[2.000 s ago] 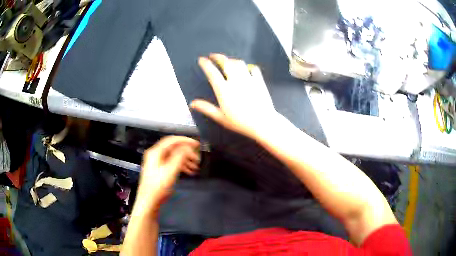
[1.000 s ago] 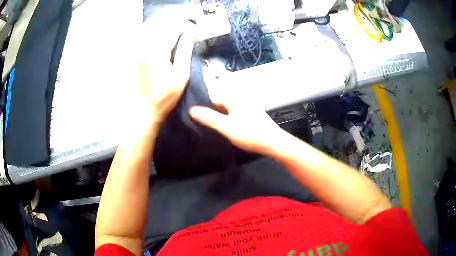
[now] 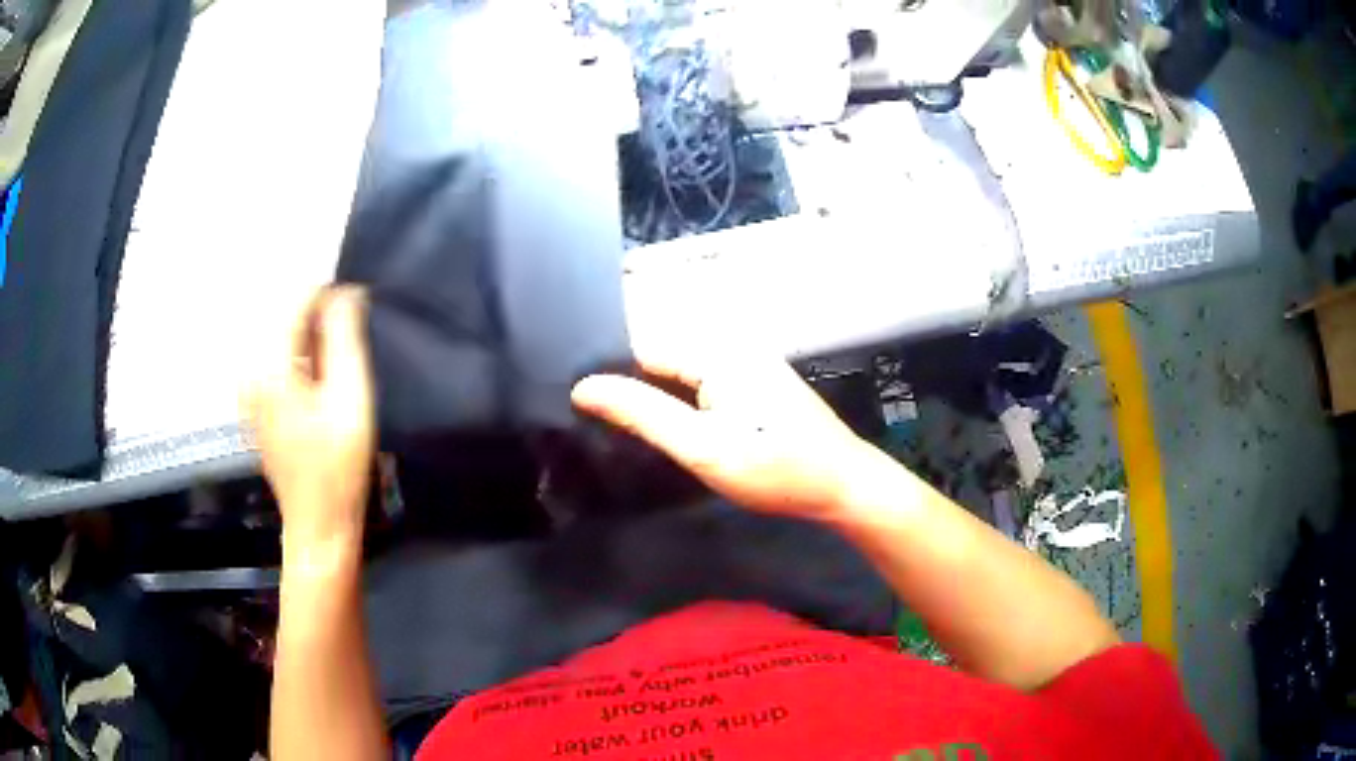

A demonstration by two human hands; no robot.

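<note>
A dark garment piece (image 3: pixel 431 298) lies over the table's front edge in front of me and reaches back towards the machine. Its right part looks pale grey under glare. My left hand (image 3: pixel 320 394) holds its left edge, with fingers curled. My right hand (image 3: pixel 729 424) is at its right edge near the table edge, thumb on the cloth; some fingertips are hidden, perhaps around the edge. More dark cloth (image 3: pixel 625 572) lies across my lap.
The whitish overlock machine (image 3: pixel 788 67) is at top centre, with loose threads (image 3: pixel 692 164) over a dark recess. A dark folded strip (image 3: pixel 67 283) lies at the table's left. Yellow and green loops (image 3: pixel 1083 112) are at the right end. A yellow floor line (image 3: pixel 1133 476) runs at right.
Since a second ago, my left hand has moved from near the machine to the lower left. The bunched cloth is now spread flatter over the table. The right hand has shifted slightly down and right.
</note>
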